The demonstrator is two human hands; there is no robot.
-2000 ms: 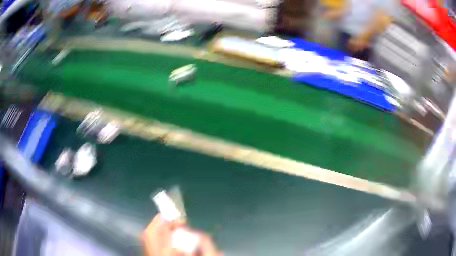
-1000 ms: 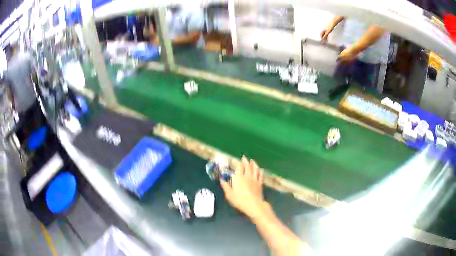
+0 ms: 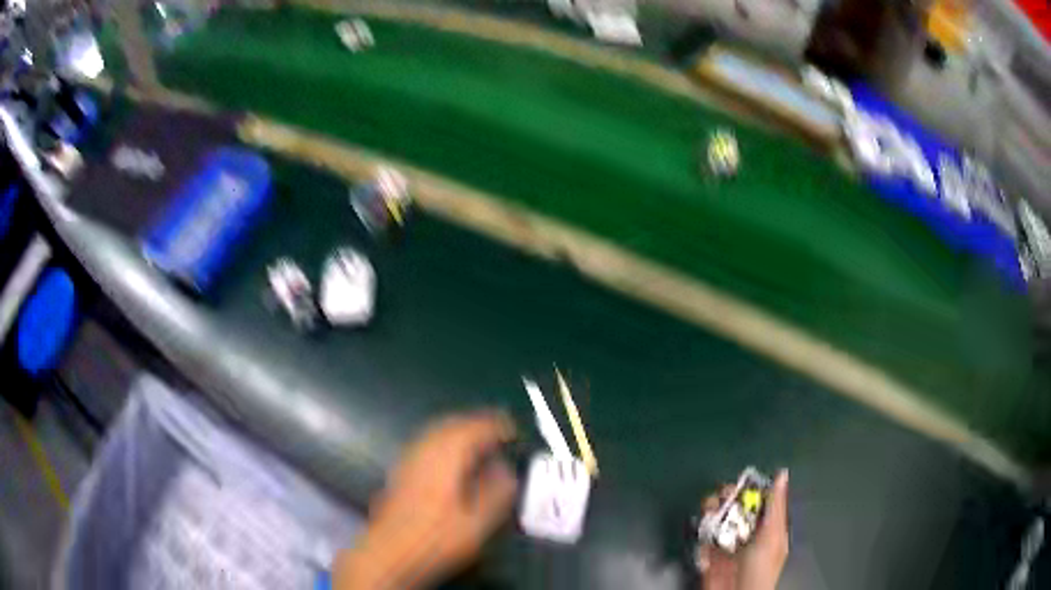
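Note:
A white housing shell lies on the dark green bench at the lower middle. A thin pale tan stick and a white pointed tool lie just beyond it. My left hand is blurred, just left of the shell, with fingers curled but apart and nothing visible in them. My right hand is at the lower right, shut on an inner assembly with metallic and yellow bits. Another white shell, an inner assembly and a further unit lie at the left.
A blue parts bin stands beside a black mat at the left. A lined crate is at the bench edge, lower left. The green conveyor carries scattered units beyond the pale strip. A blue mat with white housings is far right.
The view has shifted. My right hand has left the units by the strip and now holds an inner assembly at the lower right. My left hand, the nearby shell and both tools have come into view.

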